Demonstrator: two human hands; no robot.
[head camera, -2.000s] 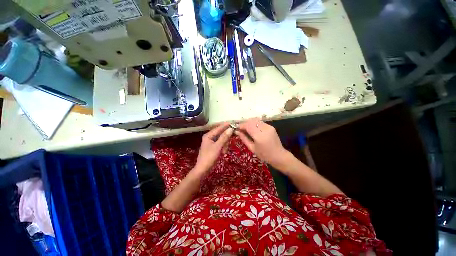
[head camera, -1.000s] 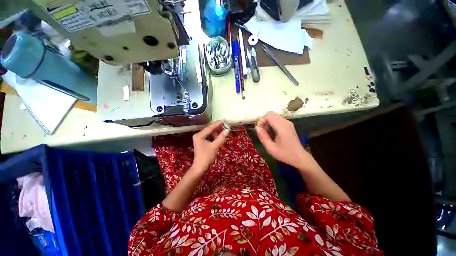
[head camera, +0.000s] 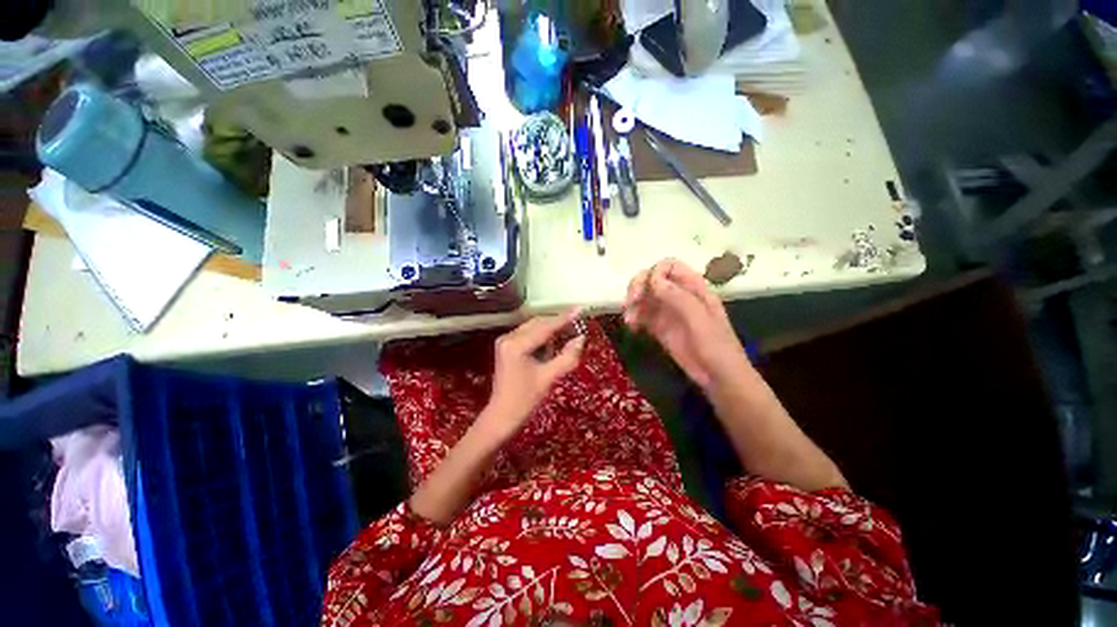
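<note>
My left hand (head camera: 529, 370) is over my lap at the table's front edge. Its thumb and forefinger pinch a tiny metallic part (head camera: 579, 327), perhaps a bobbin or bobbin case. My right hand (head camera: 686, 321) is to the right of it and slightly higher, a short gap away, with its fingers curled and fingertips near each other. Whether it holds a thread or anything else is too fine to tell. The cream sewing machine head (head camera: 331, 104) stands at the upper left, over the shiny metal needle plate (head camera: 453, 239).
A dish of small metal items (head camera: 543, 156), blue pen (head camera: 586, 184) and slim metal tool (head camera: 688, 180) lie right of the machine. A light blue flask (head camera: 153, 165) lies left of it, by white papers (head camera: 129, 263). A blue crate (head camera: 245, 478) stands at the lower left.
My hands were together at the part, then moved apart. My right hand has since risen slightly and turned; my left hand still pinches the part. The view has shifted a little.
</note>
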